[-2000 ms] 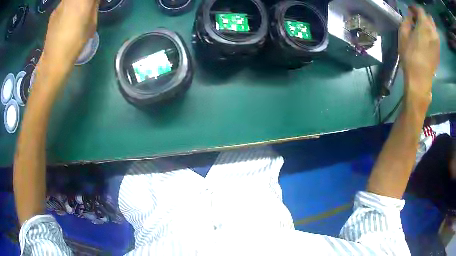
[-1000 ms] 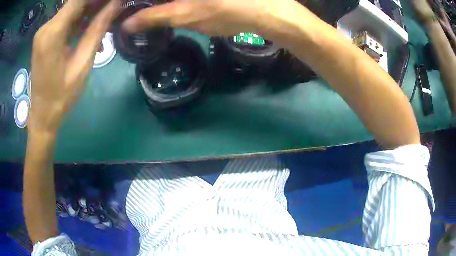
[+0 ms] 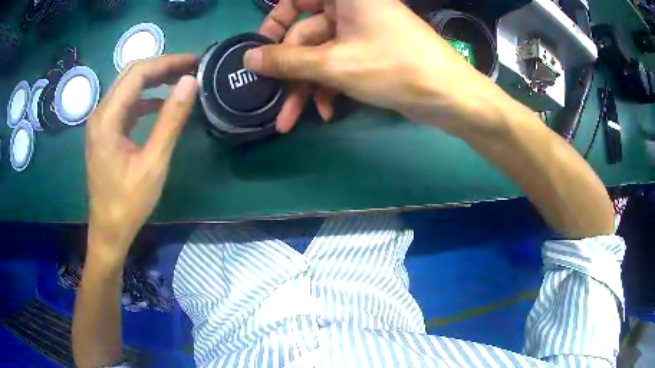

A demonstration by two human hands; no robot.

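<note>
A flat black logo cap (image 3: 238,88) with a white angular logo lies over the top of a chunky black housing (image 3: 248,131) on the green bench. My right hand (image 3: 337,61) holds the cap and housing, with the thumb on the cap beside the logo and the fingers around the far and right side. My left hand (image 3: 143,129) is at the left side, thumb and index finger spread, the fingertips at or very near the rim. Whether they touch is hard to tell. The inside of this housing is hidden under the cap.
Another housing (image 3: 495,54) with a green board stands behind my right forearm. A white and silver screw feeder (image 3: 580,44) is at the right, near a black cable. White-rimmed discs (image 3: 77,95) lie at left. The bench's front edge (image 3: 302,216) runs before my lap.
The logo cap has come down onto the near housing, whose inside is now covered. My right hand has moved right with it. My left hand has moved right and nearer, beside the housing.
</note>
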